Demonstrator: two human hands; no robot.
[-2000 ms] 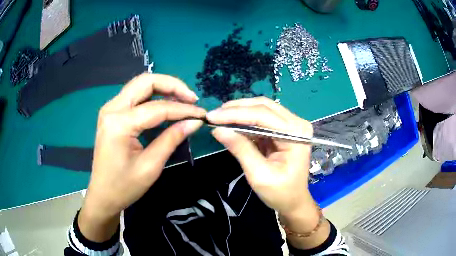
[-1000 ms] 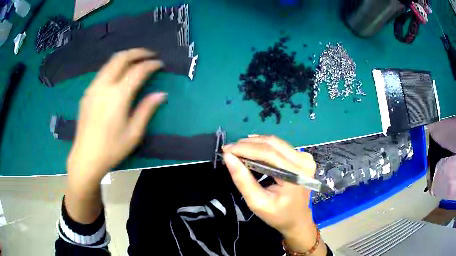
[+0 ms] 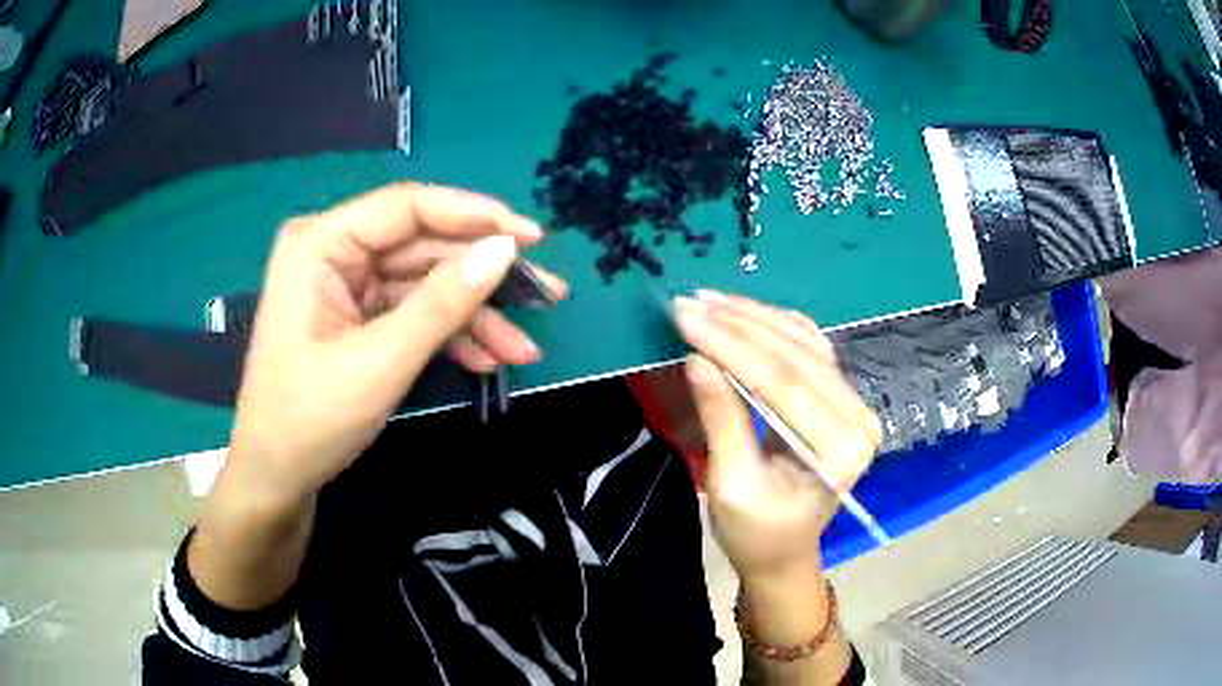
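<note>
My left hand [image 3: 382,315] is above the near part of the green mat and pinches a thin dark strip part [image 3: 527,280] between thumb and fingers; most of the strip is hidden. My right hand [image 3: 777,402] holds the silver tweezers [image 3: 804,456], with their blurred tips pointing up and left towards the small black parts [image 3: 641,158]. I cannot tell whether the tips hold anything. The small silver parts [image 3: 813,131] lie just right of the black heap. A shorter row of stacked strips [image 3: 154,362] lies near the table edge, partly behind my left hand.
A long curved row of stacked strips [image 3: 228,121] lies at upper left beside a dark tangled bundle [image 3: 83,101]. A black sheet with white edges [image 3: 1045,208] is at right. A blue bin [image 3: 985,469] sits below the table edge. Part of a person in pink [image 3: 1179,362] shows at right.
My left hand has come from over the near strips to mid-air and now pinches a dark strip. My right hand has left the near row's end and moved towards the black heap.
</note>
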